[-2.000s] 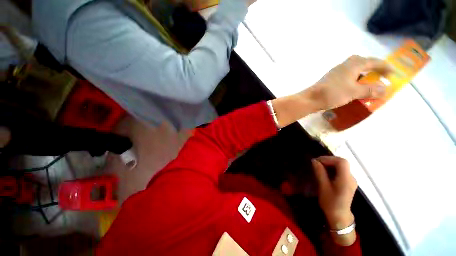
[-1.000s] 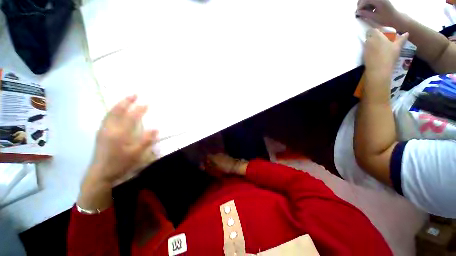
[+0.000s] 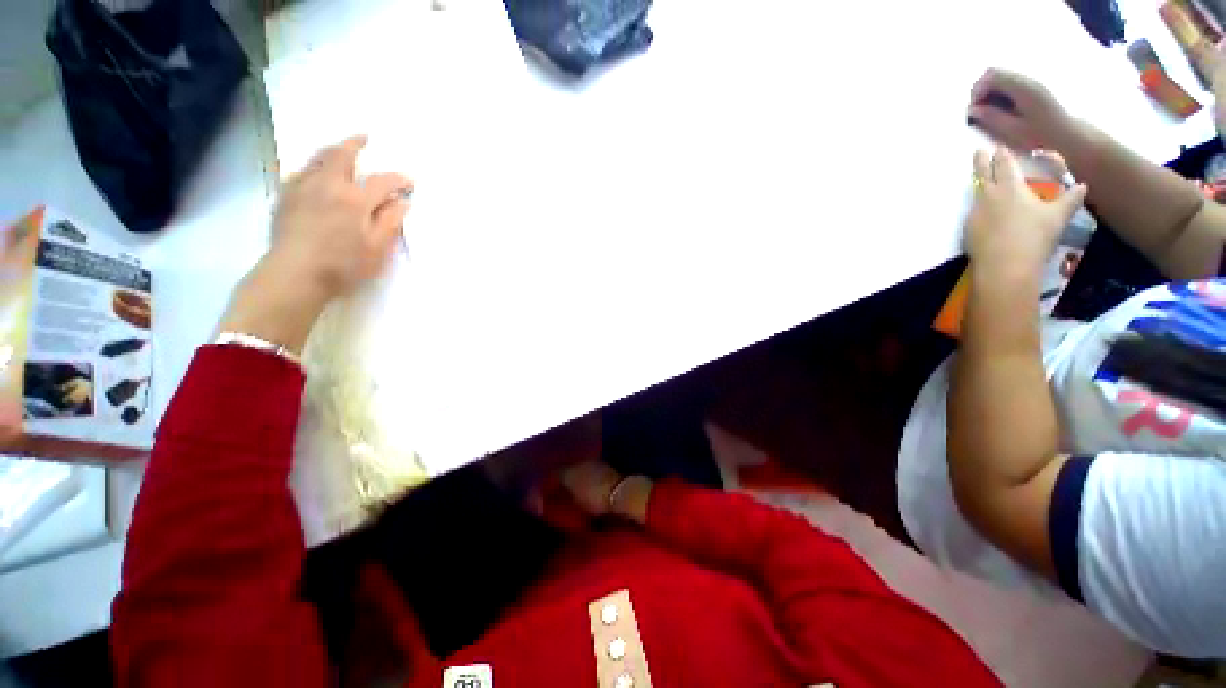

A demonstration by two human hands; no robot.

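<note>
My left hand (image 3: pixel 334 222) is over the left part of the white table (image 3: pixel 645 229), palm down, with its fingers apart. I see no object in it, but a small sticker on the bright top would be hard to see. My right hand (image 3: pixel 588 488) is low in front of my body, below the table edge, small and dark; whether it holds anything cannot be told. A printed retail box (image 3: pixel 88 336) with an orange side lies at the far left, beyond my left forearm, untouched.
A black bag (image 3: pixel 151 108) lies at the back left and a dark crumpled bag (image 3: pixel 585 30) at the far side. Yellowish residue (image 3: pixel 360 437) marks the near table edge. A coworker's hand (image 3: pixel 1011 215) at the right holds an orange box. White flat material (image 3: pixel 54 504) lies at lower left.
The view has swung from the coworker in grey to the one at the right. My left hand has let go of the orange box and moved further up over the table.
</note>
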